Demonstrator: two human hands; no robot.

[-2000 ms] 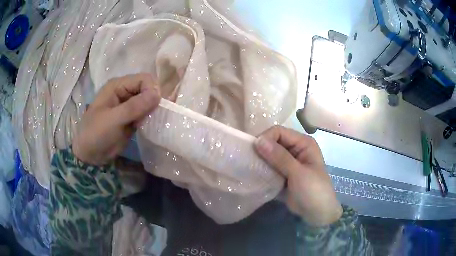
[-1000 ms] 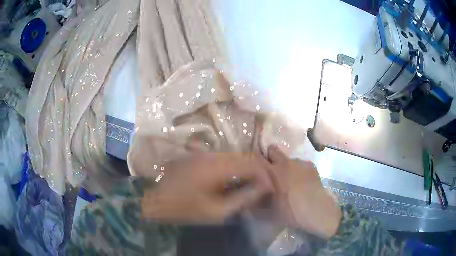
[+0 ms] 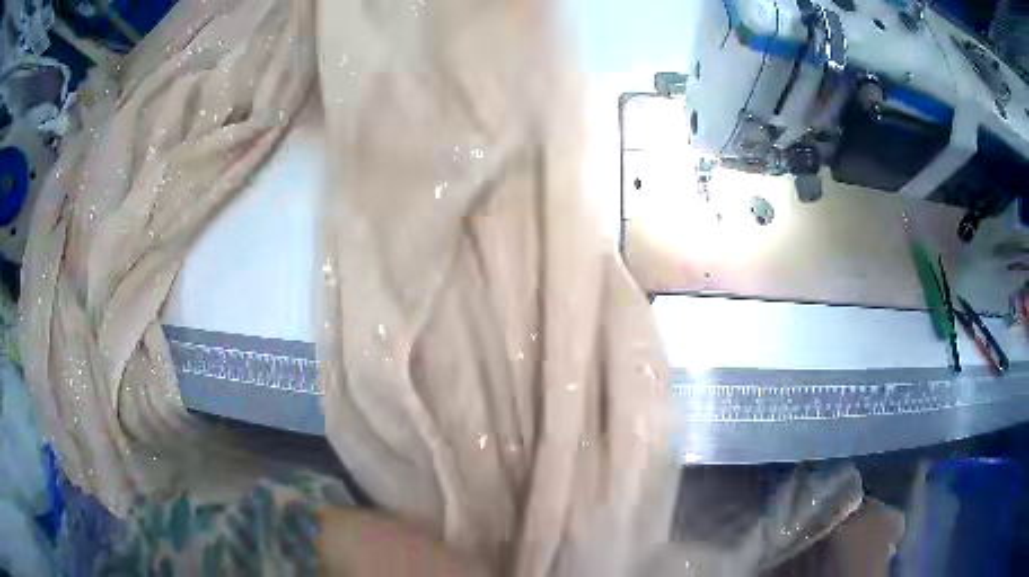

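Observation:
The sheer beige-pink sparkly garment fabric (image 3: 485,282) hangs in long folds over the front edge of the machine table, down to the bottom of the picture. My left hand (image 3: 389,543) shows at the bottom edge, blurred and cut off, against the lower end of the folds; its fingers are hidden. My right hand (image 3: 852,541) is at the bottom right, partly covered by a flap of the same fabric and cut off; its fingers cannot be made out.
More sparkly fabric (image 3: 102,259) is heaped at the left. The sewing machine head (image 3: 835,90) is at the upper right, its lamp lit. A green-handled tool (image 3: 932,291) and dark snips (image 3: 982,335) lie right. A blue basket (image 3: 968,513) stands below the ruled table edge (image 3: 812,404).
The fabric has gone from a stretched edge, then a bunch between my hands, to long hanging folds. Both hands have moved down to the bottom edge. The view has shifted right.

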